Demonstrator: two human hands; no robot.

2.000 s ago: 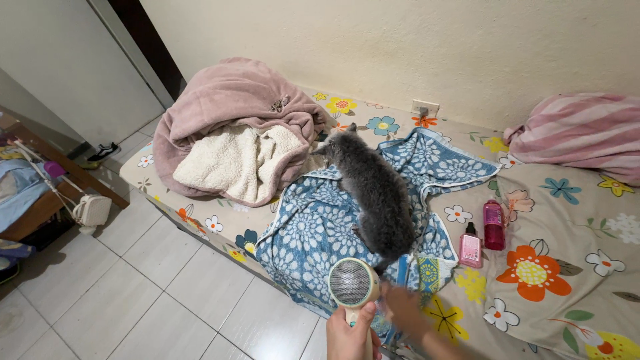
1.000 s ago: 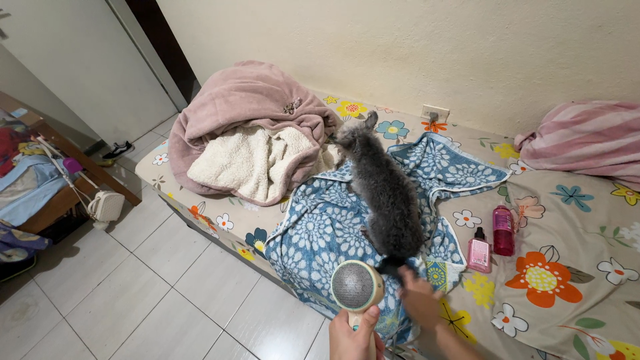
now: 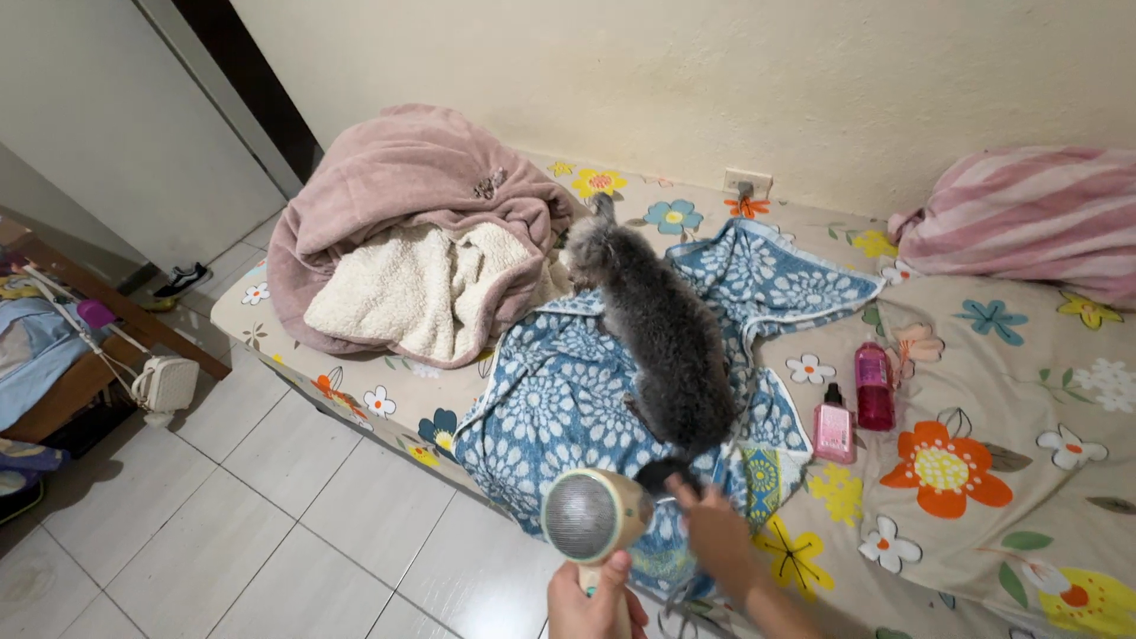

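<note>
My left hand [image 3: 596,596] grips the handle of a cream hair dryer [image 3: 590,516], its round grille facing up towards me. A curly-haired grey dog [image 3: 670,333] stands on a blue-and-white patterned towel [image 3: 568,390], its head towards the pink blanket. My right hand [image 3: 717,532] is blurred just behind the dog's rump, fingers partly extended. At its fingertips is a dark oval shape [image 3: 664,477]; whether it is the tail or a brush, and whether the hand holds it, I cannot tell. A pink spray bottle [image 3: 833,430] and a magenta bottle [image 3: 874,388] are right of the towel.
A pink fleece-lined blanket [image 3: 390,191] is heaped on the floral-covered bed [image 3: 923,355] by the wall. A striped pink cloth bundle [image 3: 1029,217] is at the right, a wall outlet [image 3: 748,184] behind. Tiled floor [image 3: 293,550] borders the bed; a white bag [image 3: 166,385] hangs at the left.
The dog's head has turned and lifted slightly compared with two seconds ago. My right hand has moved near its rump, while my left hand keeps hold of the hair dryer.
</note>
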